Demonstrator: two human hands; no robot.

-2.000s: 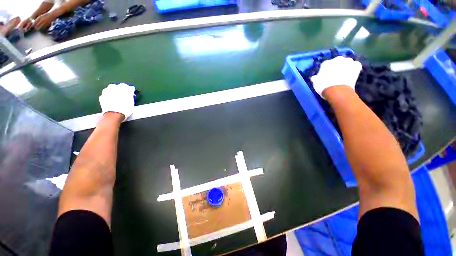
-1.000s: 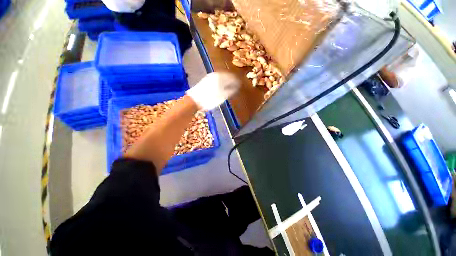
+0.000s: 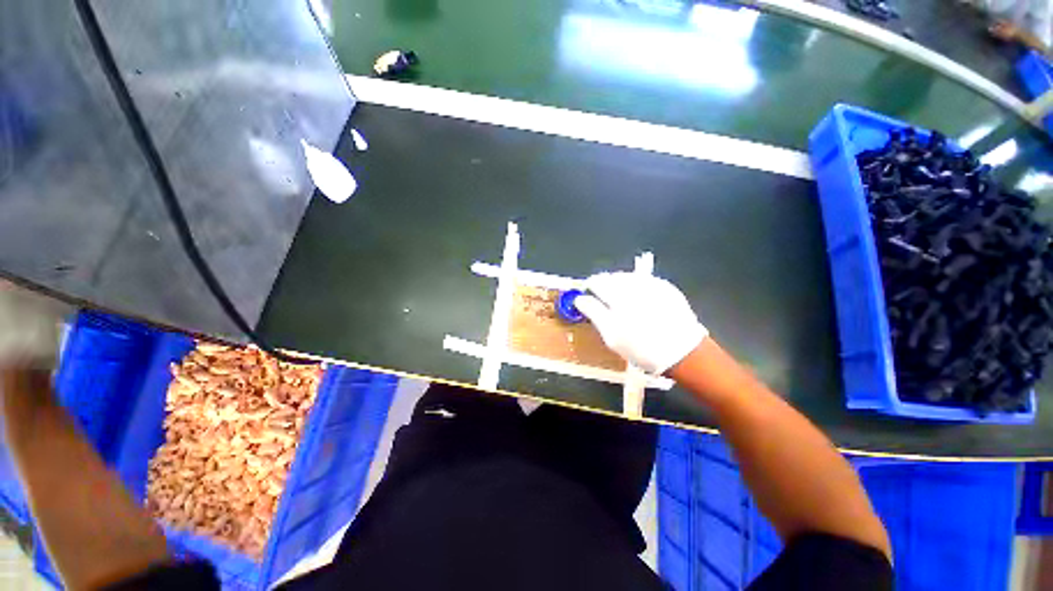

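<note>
My right hand (image 3: 649, 323), in a white glove, is at the blue round fixture (image 3: 570, 305) on the tan pad (image 3: 554, 341), its fingertips at the fixture's right side. Whether it holds a part cannot be seen. White tape strips (image 3: 503, 303) cross around the pad. My left hand (image 3: 25, 329) is blurred at the far left edge, over the bench edge, left of the crate of tan parts (image 3: 231, 444); its fingers cannot be made out. Black parts (image 3: 958, 266) are heaped in the blue bin (image 3: 857, 277) at right.
A white squeeze bottle (image 3: 330, 173) lies by the grey sheet (image 3: 219, 127) at left, with a black cable (image 3: 162, 185) across the sheet. A small dark and pale piece (image 3: 395, 62) lies on the green belt (image 3: 497, 58). Blue crates (image 3: 935, 520) stand below the bench at right.
The view has swung back from the left side to the bench. My right hand has left the black-parts bin and is at the fixture. My left hand has moved from beside the tan-parts crate to the left edge.
</note>
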